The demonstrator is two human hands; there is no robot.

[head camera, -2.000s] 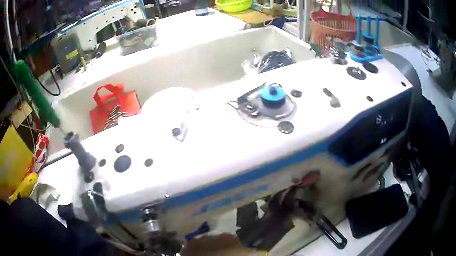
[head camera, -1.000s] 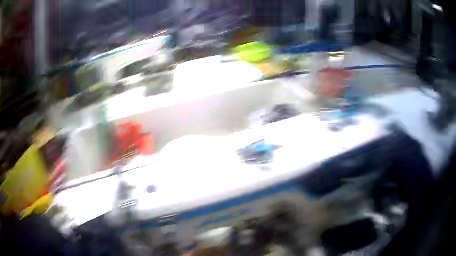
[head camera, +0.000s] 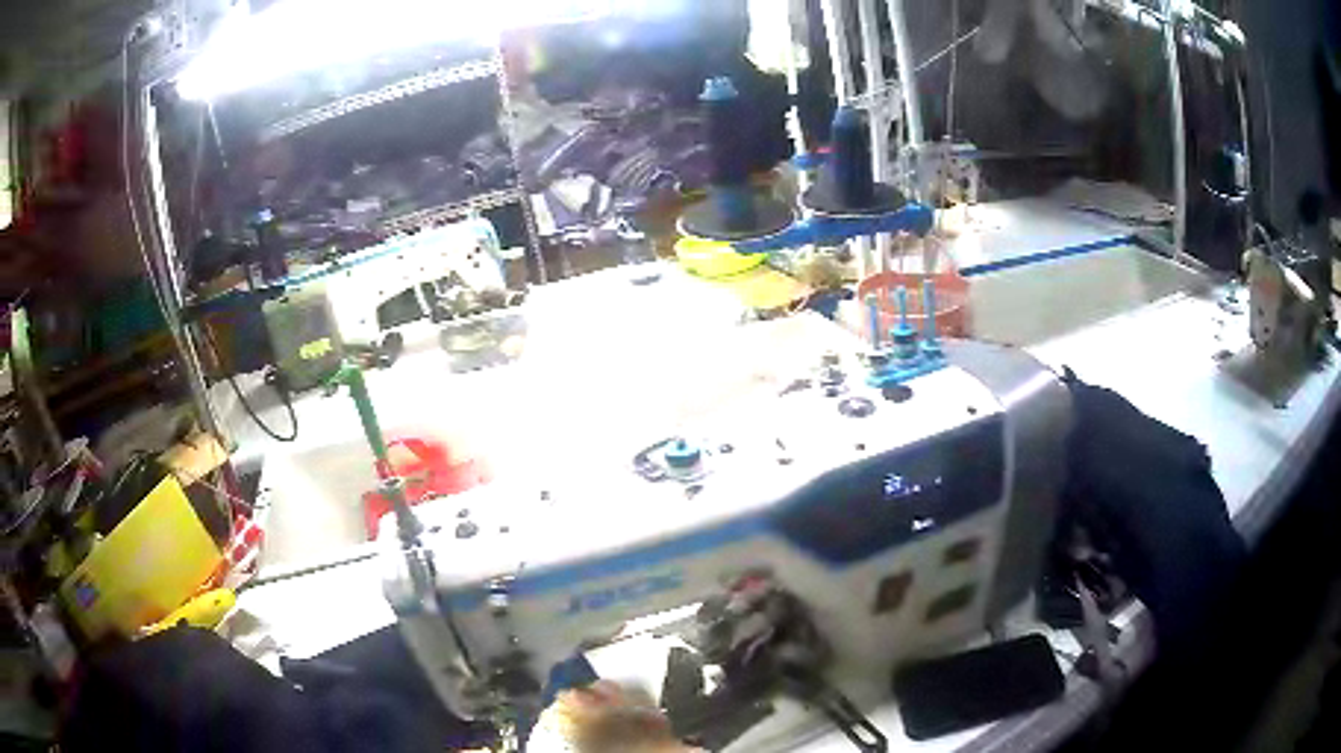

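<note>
The white sewing machine [head camera: 662, 552] with a blue stripe stands in front of me. My right hand [head camera: 600, 721] is low in the picture by the needle end, blurred and cut off by the bottom edge; its fingers and any hold are unclear. My left hand is not visible. Dark cloth [head camera: 346, 684], perhaps partly a sleeve, lies at the lower left against the head's left end. The needle area is at the bottom edge, too dim to read. Dark fabric strips [head camera: 713, 684] hang under the machine arm, beside a black-handled tool [head camera: 835, 714].
A black flat rectangle [head camera: 978, 686] lies right of the strips. Dark cloth [head camera: 1147, 486] hangs at the right end. Behind are a red bag [head camera: 427, 478], thread cones [head camera: 853, 169] and a red basket [head camera: 941, 302]. A green-handled tool [head camera: 363, 412] stands at the head's left end; a yellow box [head camera: 140, 559] is far left.
The view has tilted up, so the machine sits lower and smaller, and thread cones, lights and fabric piles now show. My right hand stays near the needle end.
</note>
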